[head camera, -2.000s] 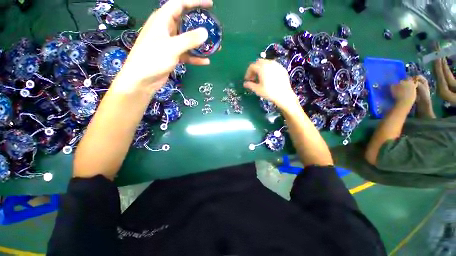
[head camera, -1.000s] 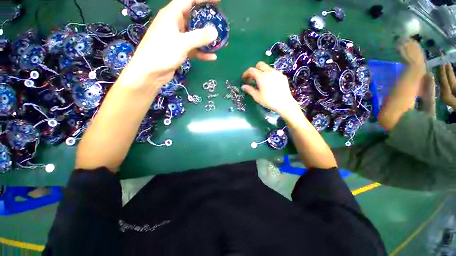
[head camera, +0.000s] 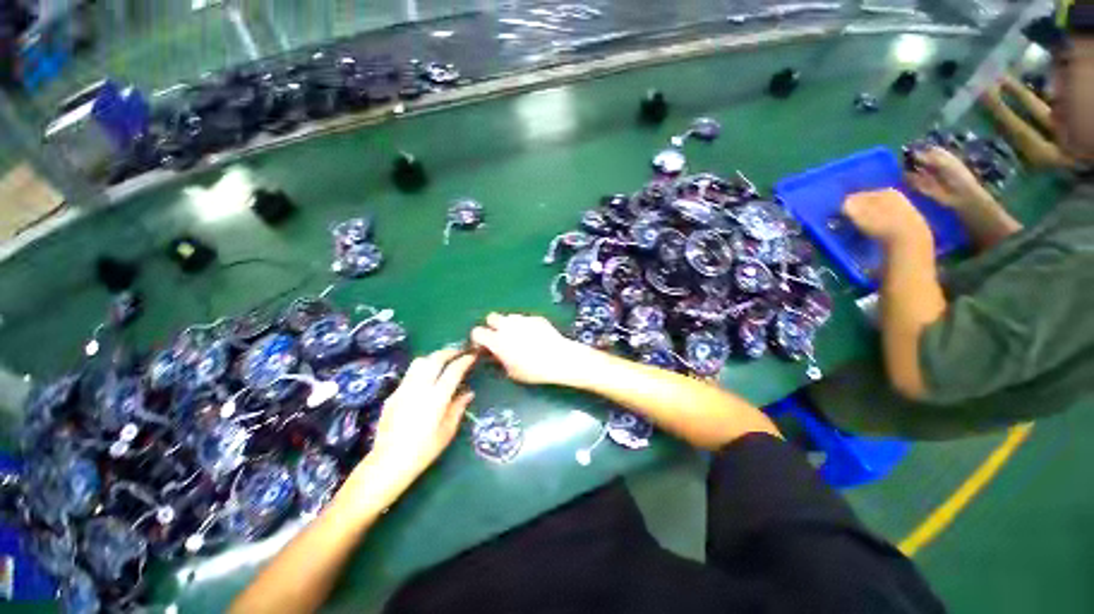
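Observation:
My left hand (head camera: 422, 410) and my right hand (head camera: 523, 349) meet at the fingertips over the bench between two heaps of round wired units. Their fingers are bent and close together; whether anything small is pinched between them cannot be seen. A single round wired unit (head camera: 497, 434) with a blue-silver face lies on the green bench just below my hands. Another unit (head camera: 629, 428) with a white lead end (head camera: 584, 456) lies to its right, below my right forearm. No small rings can be made out.
A large heap of units (head camera: 270, 360) lies left, another heap (head camera: 708, 254) right. Loose units (head camera: 356, 246) and black blocks (head camera: 409, 172) lie farther back. A neighbouring worker's hands are at a blue tray (head camera: 828, 181) on the right. Dark parts (head camera: 288, 96) line the far side.
The view has tilted up and shows more of the far bench. My left hand has come down to my right hand, and the unit it held up is no longer seen in it.

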